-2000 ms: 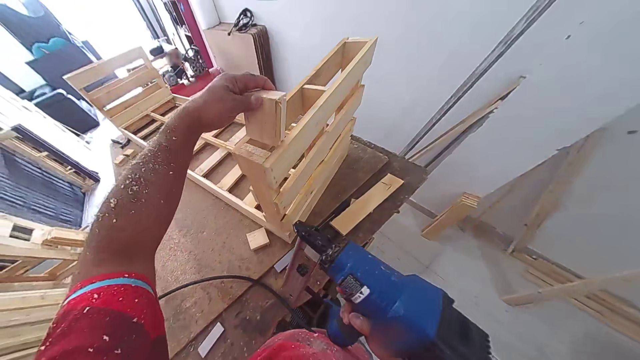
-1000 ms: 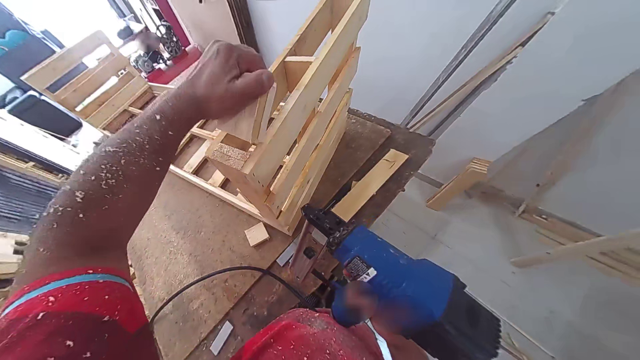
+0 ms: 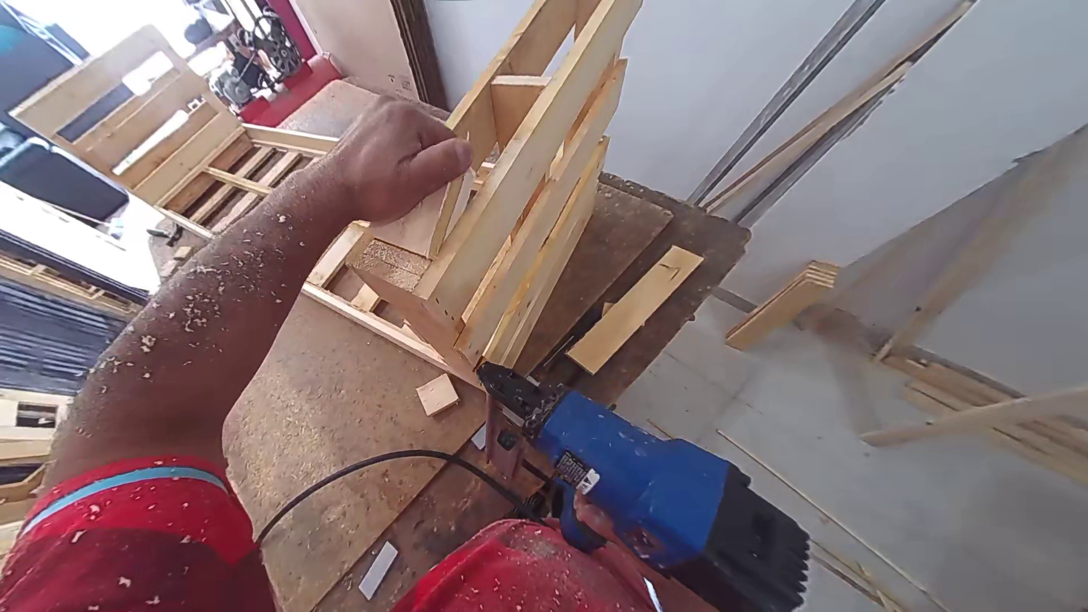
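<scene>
A slatted pine frame rises at a slant from the workbench. Inside its near corner, against the slats, is a short wooden board; my left hand is closed over its top end, fingers mostly hidden. Sawdust lies on the corner piece beside this board. My right hand, partly hidden by the tool, grips the handle of a blue corded power tool. The tool's black front end is close to the frame's lower corner; whether they touch is unclear.
On the sawdust-strewn workbench lie a square wood offcut, a flat board and a black cable. Another slatted part stands at the back left. Timber leans on the wall and lies on the floor at right.
The short board, held upright above the frame's corner two seconds ago, is now lower against the inner side of the slats. My left hand has gone down with it. The view has shifted closer.
</scene>
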